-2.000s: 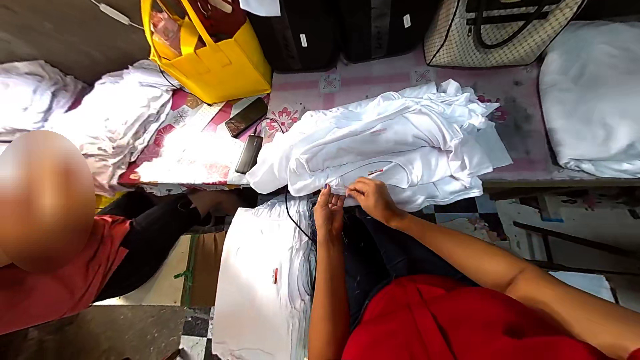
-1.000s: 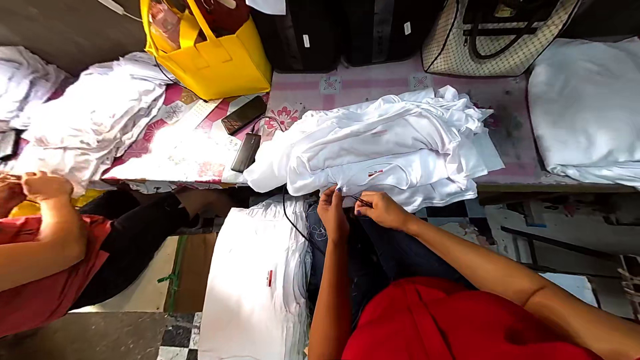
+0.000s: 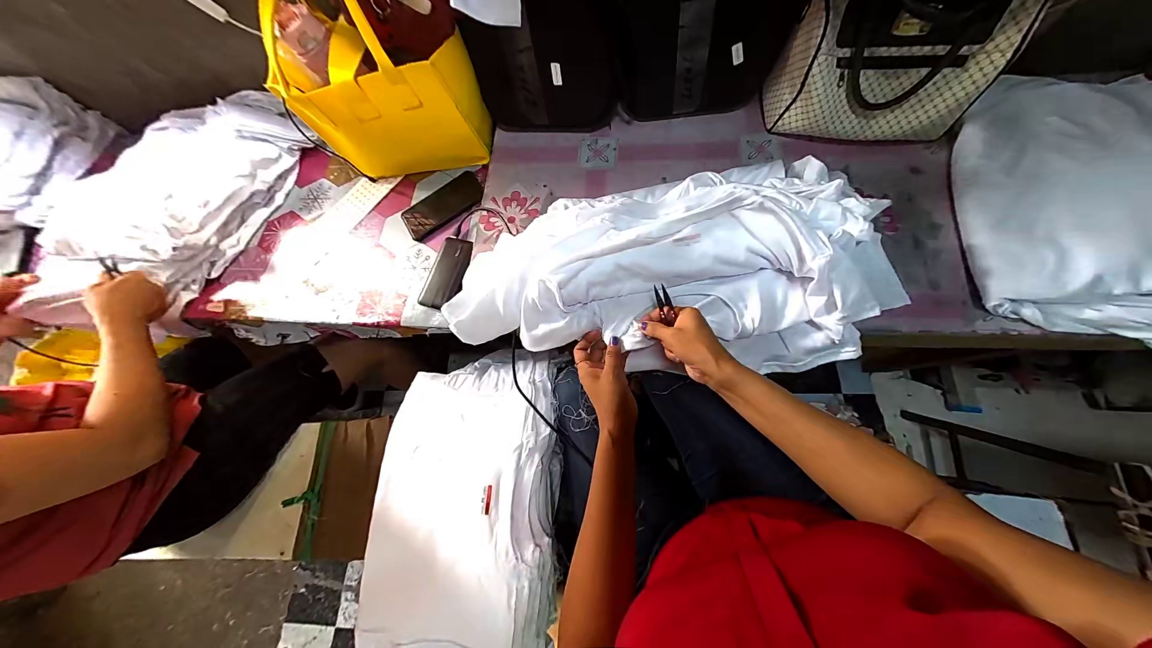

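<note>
A heap of white garments [image 3: 684, 252] lies on the cloth-covered table at its front edge. My left hand [image 3: 607, 373] pinches the near edge of the white fabric between thumb and fingers. Beside it, my right hand [image 3: 688, 342] is closed around small dark thread snips [image 3: 664, 301], whose blades point away from me over the fabric; its thumb and fingertip meet at the cloth near my left fingers. Loose thread [image 3: 576, 405] lies on my jeans. To the left of my legs stands a tall stack of folded white garments [image 3: 441, 504] with a small red label.
Left of the heap lie a smartphone [image 3: 442, 205] and a black power bank [image 3: 446, 273] with a cable hanging past the table edge. A yellow bag [image 3: 405, 108] and a checked handbag [image 3: 891, 81] stand behind. At left, a co-worker's hand [image 3: 126, 297] holds a dark tool near white cloth.
The snips in my right hand now point away from me over the heap; a second ago they pointed toward my left hand. The co-worker's hand has moved right, off the other hand.
</note>
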